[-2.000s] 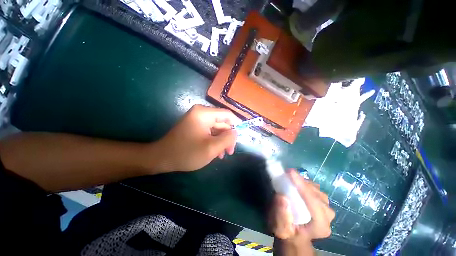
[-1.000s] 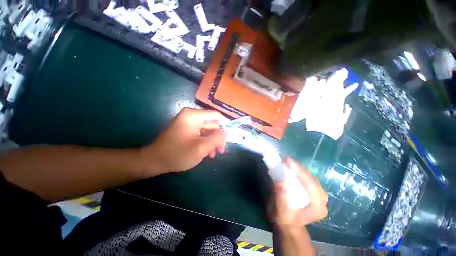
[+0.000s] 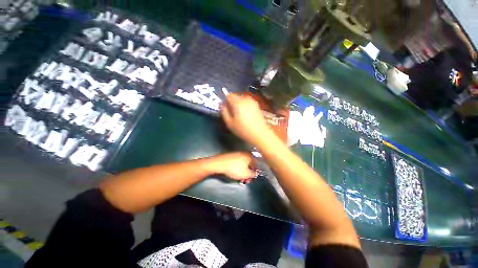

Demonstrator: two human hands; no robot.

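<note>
My left hand [image 3: 240, 167] is low over the green mat, fingers closed around a small silvery bracket [image 3: 259, 173] that barely shows at the fingertips. My right hand [image 3: 242, 112] reaches across to the near right corner of the black tray [image 3: 209, 63], beside the press fixture. A white piece [image 3: 225, 91] shows at its fingertips; whether it is gripped is unclear. White pieces [image 3: 202, 96] lie heaped in the tray's near part. The orange-brown fixture [image 3: 280, 125] is mostly hidden by my right hand and forearm. The squeeze bottle cannot be made out.
The olive-green press [image 3: 299, 73] stands behind the fixture. White gloves or cloth [image 3: 309, 126] lie right of it. A tray with rows of white parts [image 3: 123, 137] is left, a clear blister tray [image 3: 361, 201] and blue-edged parts bin [image 3: 410, 199] right. A person in dark clothing [image 3: 445, 78] is at far right.
My right hand has moved from the near right up to the black tray, and the bottle no longer shows in it. The view has turned and widened; my left hand is now farther from the fixture.
</note>
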